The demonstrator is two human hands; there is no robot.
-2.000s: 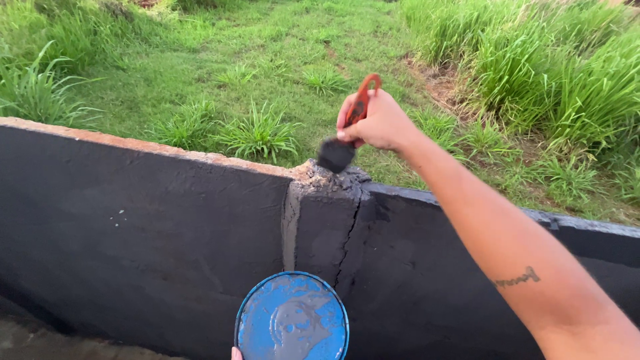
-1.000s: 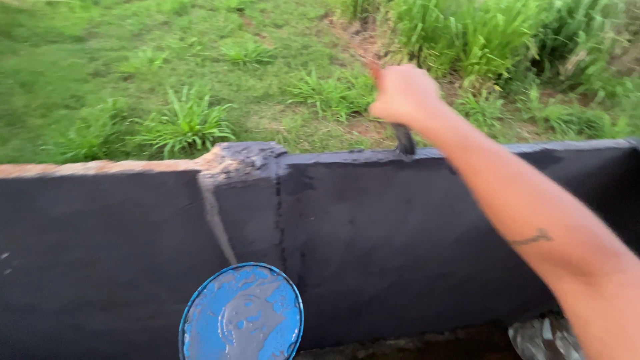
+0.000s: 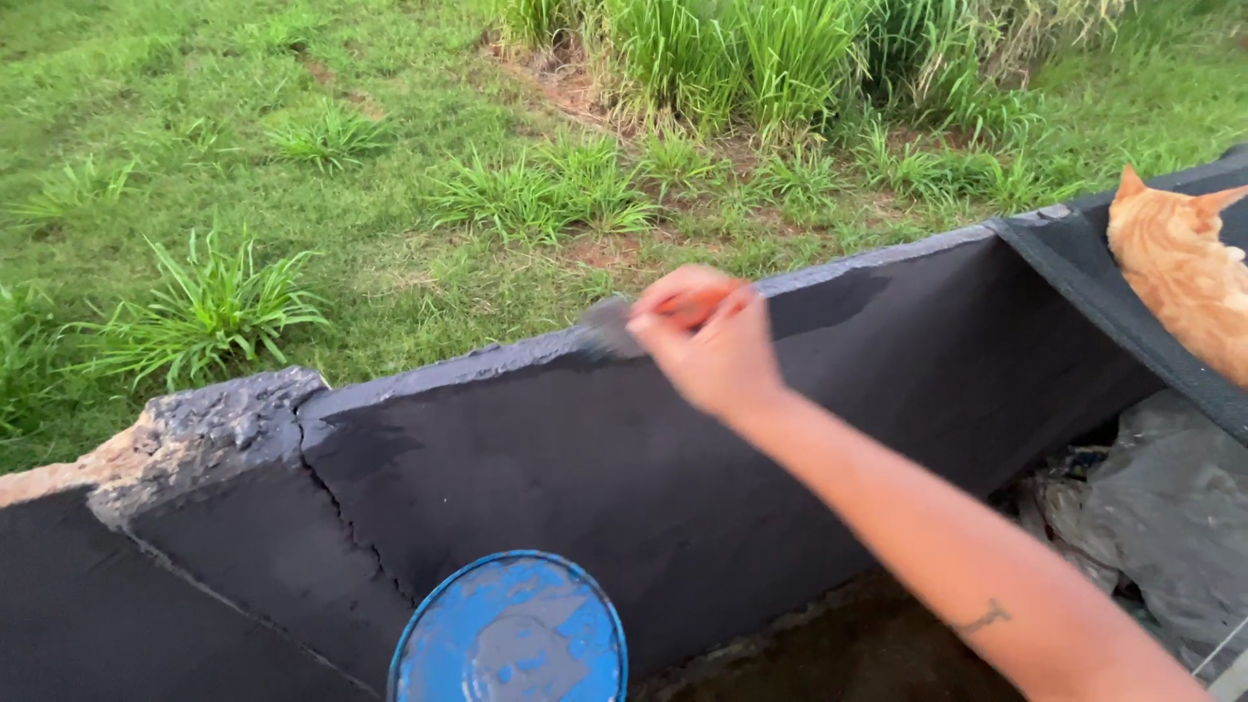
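Note:
My right hand (image 3: 717, 341) is closed on the orange-red handle of a paintbrush (image 3: 612, 327). The brush's blurred, dark bristles lie at the top edge of a low wall (image 3: 546, 458) coated in dark grey. That edge has a grey coat on both sides of the brush. Left of it, the rough lump on the wall top (image 3: 234, 409) is partly grey, and a crack runs down beside it. A round blue lid or container (image 3: 512, 634) smeared with grey paint shows at the bottom centre. My left hand is not in view.
An orange cat (image 3: 1185, 263) is at the right edge, by dark fabric (image 3: 1092, 302) draped over the wall. Crumpled plastic sheeting (image 3: 1170, 517) lies below it. Bare, uncoated masonry (image 3: 58, 478) tops the wall at far left. Grass (image 3: 390, 224) grows beyond.
My right hand and the brush have moved from the rough lump to the wall's top edge right of it. The view has swung right, bringing in the cat and fabric.

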